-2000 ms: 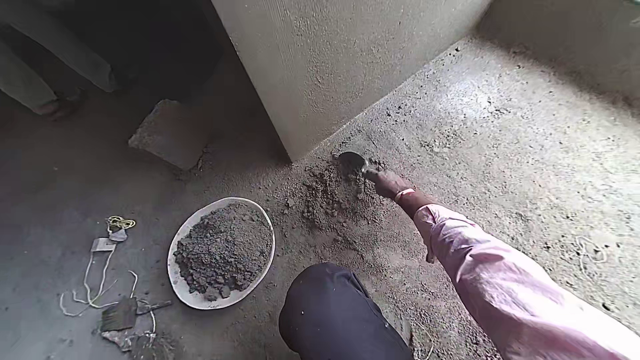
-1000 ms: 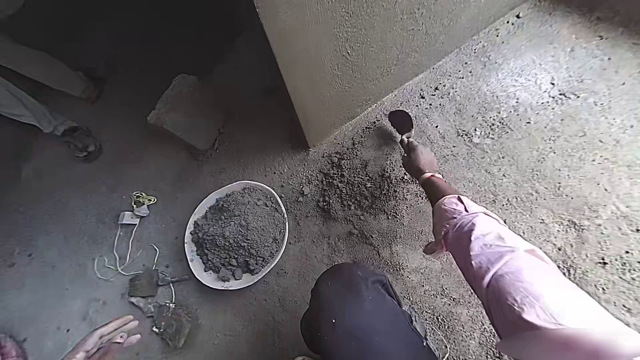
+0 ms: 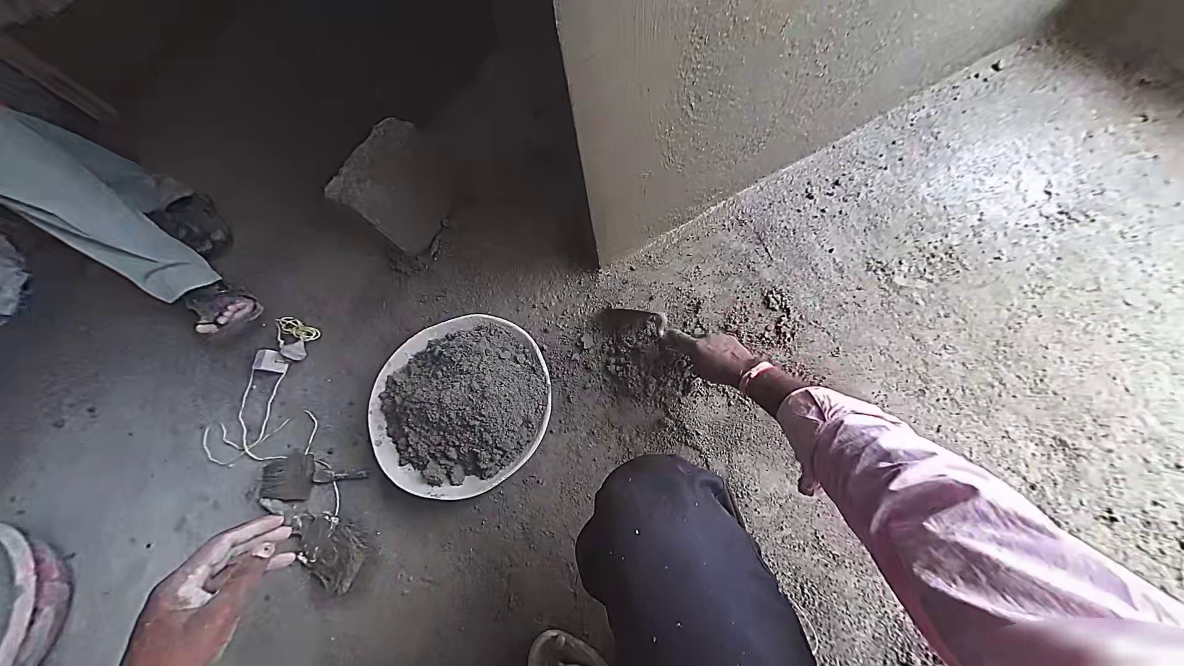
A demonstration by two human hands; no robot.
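My right hand (image 3: 723, 359) grips the handle of a trowel (image 3: 633, 322), whose blade lies against a loose heap of grey mortar (image 3: 647, 370) on the floor by the wall corner. To the left of that heap is a white basin (image 3: 381, 442) piled with crumbly grey mortar (image 3: 465, 402). At the lower left my left hand (image 3: 215, 581) hovers palm up with its fingers apart, holding nothing. Just beyond its fingertips lie a brush (image 3: 289, 477) with dark bristles and a worn tuft of fibres (image 3: 333, 553).
Another person's leg and sandalled foot (image 3: 220, 307) are at the left. A flat stone slab (image 3: 393, 185) lies near the wall corner (image 3: 601, 250). White string (image 3: 248, 421) and a small pale block (image 3: 270, 361) rest left of the basin. A container's rim (image 3: 20, 592) shows at lower left.
My right hand has brought the trowel back from beside the wall, leftward to the mortar heap. My left hand has come into view at lower left. The other person's foot shows further into view.
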